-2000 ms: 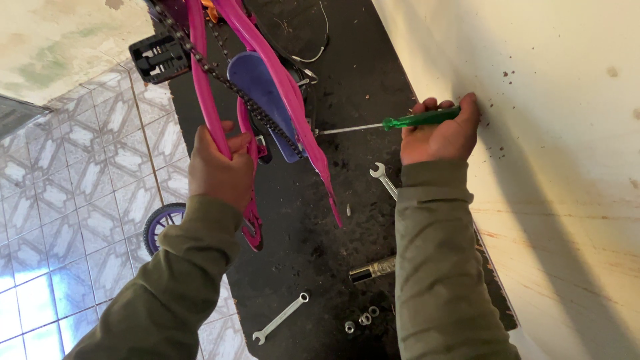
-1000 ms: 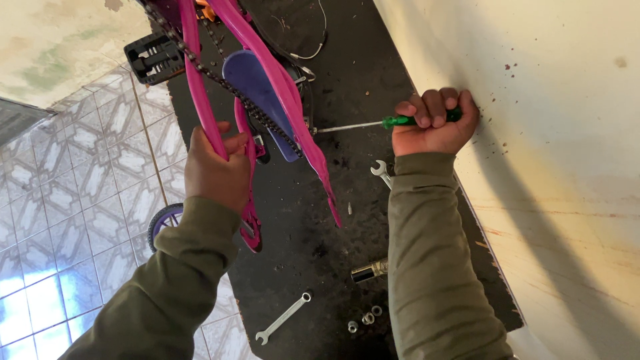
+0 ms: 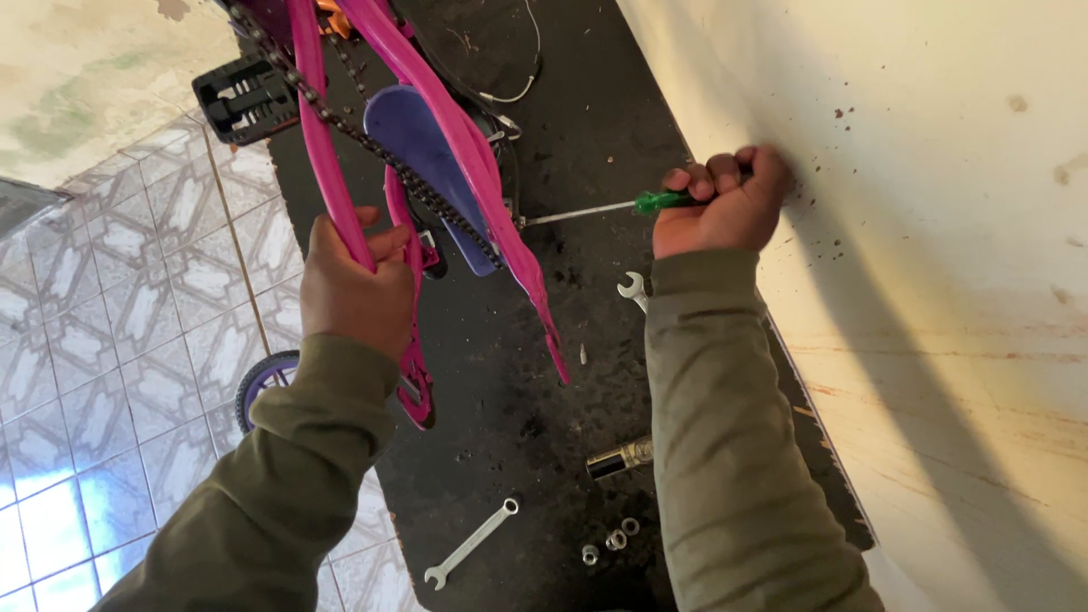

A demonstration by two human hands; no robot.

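My left hand is closed around a tube of the pink bicycle frame. A green-handled screwdriver is in my right hand, its shaft pointing left and its tip at the far side of the frame near a small bolt or fitting. The exact contact of the tip is hard to see. A chain hangs across the frame, over a purple plastic guard. At the upper left is a black pedal.
On the dark tabletop lie a combination wrench, another wrench partly under my right forearm, a small cylinder and several nuts. A pale wall borders the right side. A small wheel is below left.
My right hand has changed its hold on the screwdriver, its fingers now curled around the handle. My left hand keeps its hold on the frame.
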